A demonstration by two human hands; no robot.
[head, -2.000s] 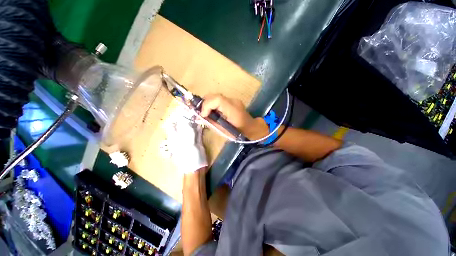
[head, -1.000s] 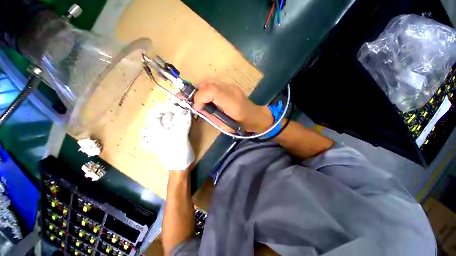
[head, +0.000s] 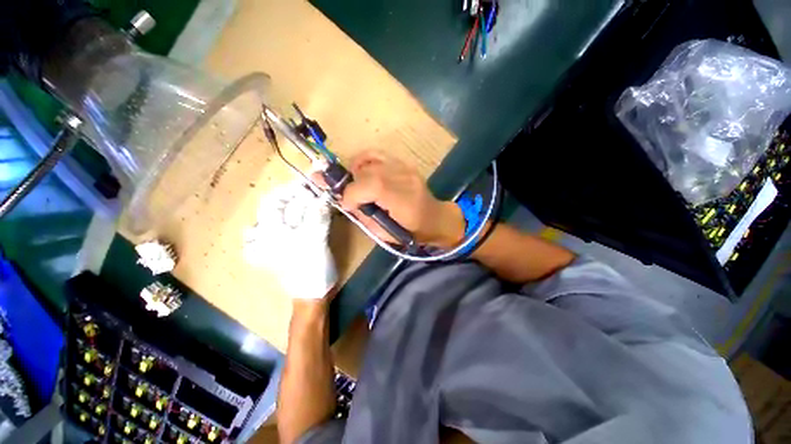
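My right hand (head: 395, 195), bare with a blue wrist band, grips the dark handle of a soldering iron (head: 386, 224). Its metal tip and thin feed guide point up-left toward the clear cone's rim. A small dark and blue component with coloured leads (head: 314, 134) is beside the iron's shaft, just beyond my fingers; what holds it is unclear. My left hand (head: 299, 243), in a white glove, is below the iron over the tan board (head: 356, 82). Its fingers look curled, but glare washes out the glove and anything white in it.
The clear extraction cone (head: 165, 130) hangs at the left. Two white parts (head: 156, 256) lie at the board's left edge. A black compartment tray (head: 178, 368) is lower left. Leads with a component (head: 477, 30) lie on the green mat at top. A crumpled plastic bag (head: 711, 121) is at right.
The view has shifted, moving the cone and board left and up since the first frame. The component beside the iron now stands out more from the shaft. Both hands stay close together.
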